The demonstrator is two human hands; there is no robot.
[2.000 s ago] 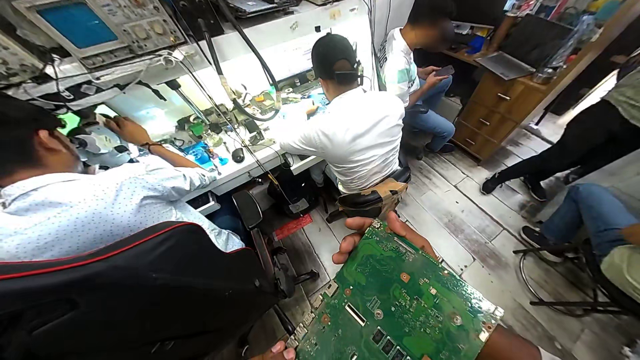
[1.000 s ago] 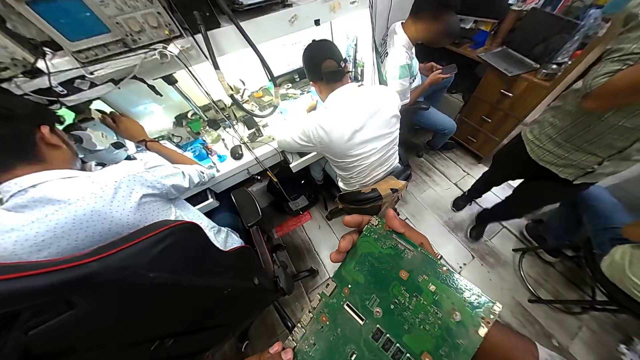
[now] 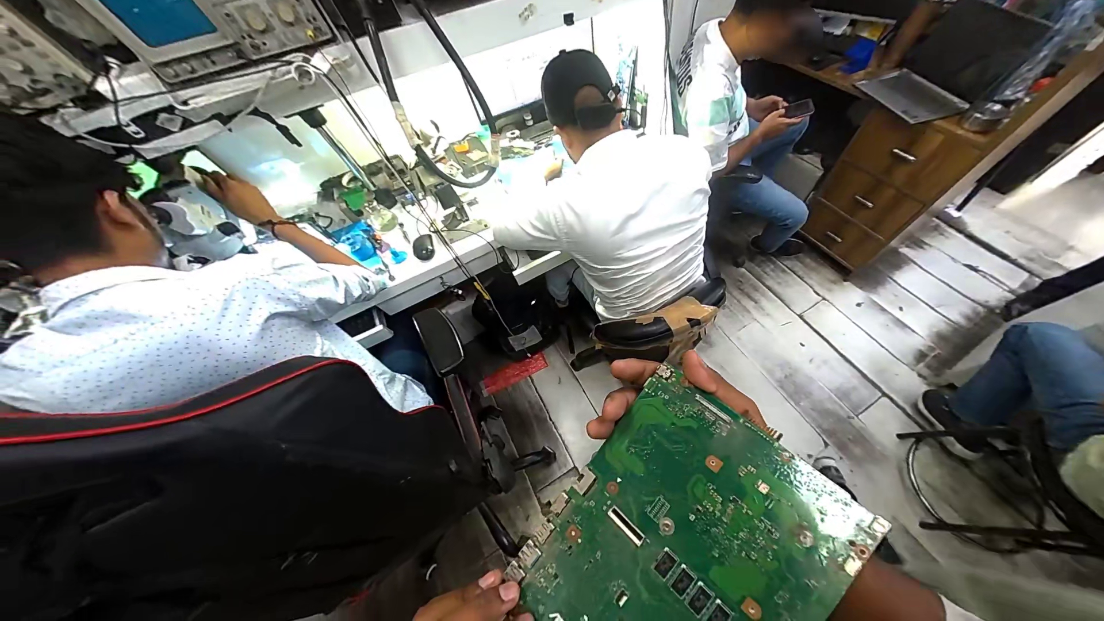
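A large green circuit board (image 3: 690,509) with metal ports along its left edge is held up at the lower right of the head view. My right hand (image 3: 681,392) grips its far corner, fingers showing on both sides; the palm is hidden beneath the board, and the forearm emerges at the lower right. At the bottom edge, my left hand (image 3: 477,599) holds the near left corner by the ports, mostly cut off by the frame. Black square chips and a white connector show on the board's upward face.
A person sits in a black chair (image 3: 216,483) at left, another at the lit workbench (image 3: 431,274) with tools and cables. A third holds a phone (image 3: 798,109) beside a wooden drawer cabinet (image 3: 871,185). Further right, a seated person's legs and a metal-framed chair (image 3: 975,523) stand on the plank floor.
The person in a checked shirt standing at right one second ago has mostly left the view. Both my hands keep hold of the circuit board.
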